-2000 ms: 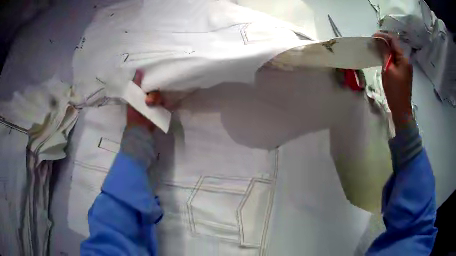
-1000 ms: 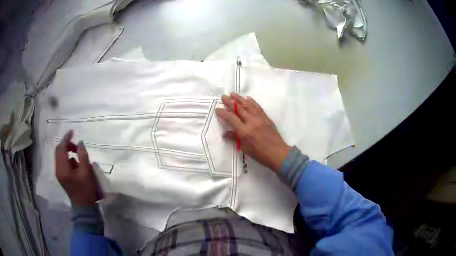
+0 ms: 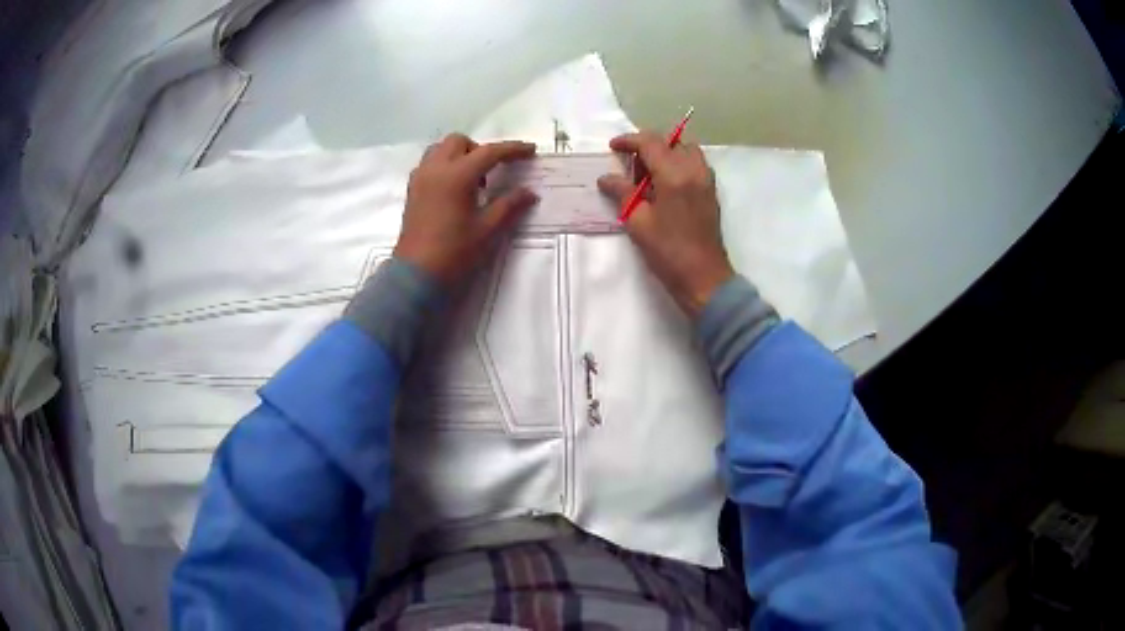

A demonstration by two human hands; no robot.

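A white garment front panel [image 3: 654, 431] lies flat on the table, with dark double stitching, a pocket with a pointed flap [image 3: 528, 333] and a yoke seam [image 3: 566, 370]. A small marking template [image 3: 568, 194] with reddish and dark lines lies across the seam at the panel's far edge. My left hand [image 3: 463, 203] holds its left end between thumb and fingers. My right hand [image 3: 672, 216] holds its right end and also a red marking pen [image 3: 637, 195], tip pointing up and right. A handwritten mark [image 3: 592, 392] shows beside the seam.
The pale table [image 3: 962, 148] has a curved right edge. Crumpled white cloth scraps [image 3: 843, 25] lie at the far side. More white pieces [image 3: 148, 117] lie at the far left, and bunched cloth [image 3: 37, 493] hangs along the left edge. A plaid garment [image 3: 531, 573] touches the near side.
The panel lifted earlier now lies flat. Since the last earlier frame, both hands have moved to its far edge, my left hand from the left end, and the template now lies between them on the seam.
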